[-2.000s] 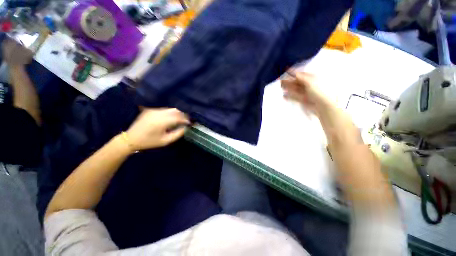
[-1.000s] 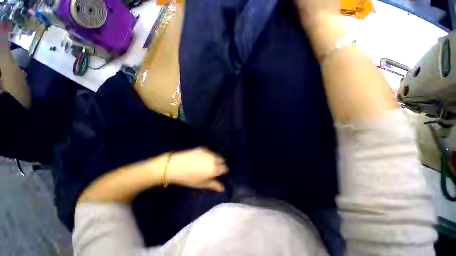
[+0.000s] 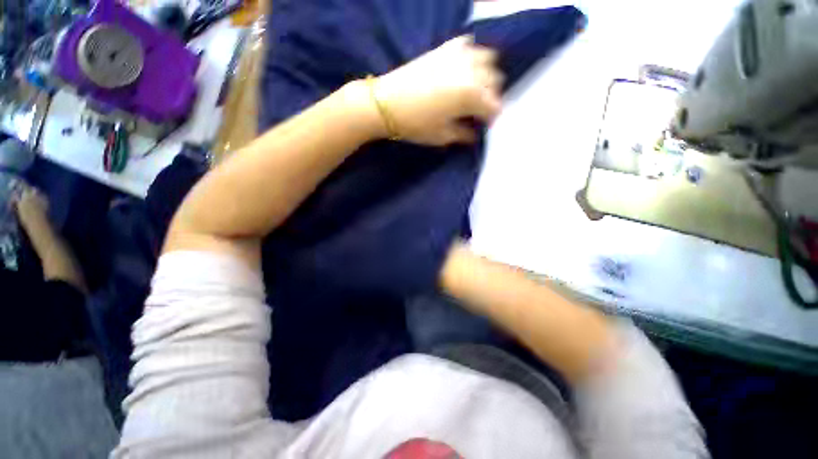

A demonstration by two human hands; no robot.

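Note:
The large dark navy garment [image 3: 359,206] lies over the table and hangs across my lap. My left hand [image 3: 448,94] is closed on the garment near its right side, above the table. My right hand [image 3: 456,267] is blurred at the garment's lower right edge; its fingers are hidden behind or in the cloth, so its grip cannot be made out. A narrow end of navy cloth [image 3: 538,34] points to the right on the table, beyond my left hand.
The beige sewing machine head [image 3: 758,85] stands at the right over its bed [image 3: 691,197]. Scissors [image 3: 789,264] lie at the far right on the white table [image 3: 529,202]. A purple machine part [image 3: 130,63] is at upper left. Another person's arm [image 3: 49,238] shows at left.
My left hand has moved up and right from the lap onto the garment over the table. My right hand has come down from the top toward the lap. The garment has shifted and bunched.

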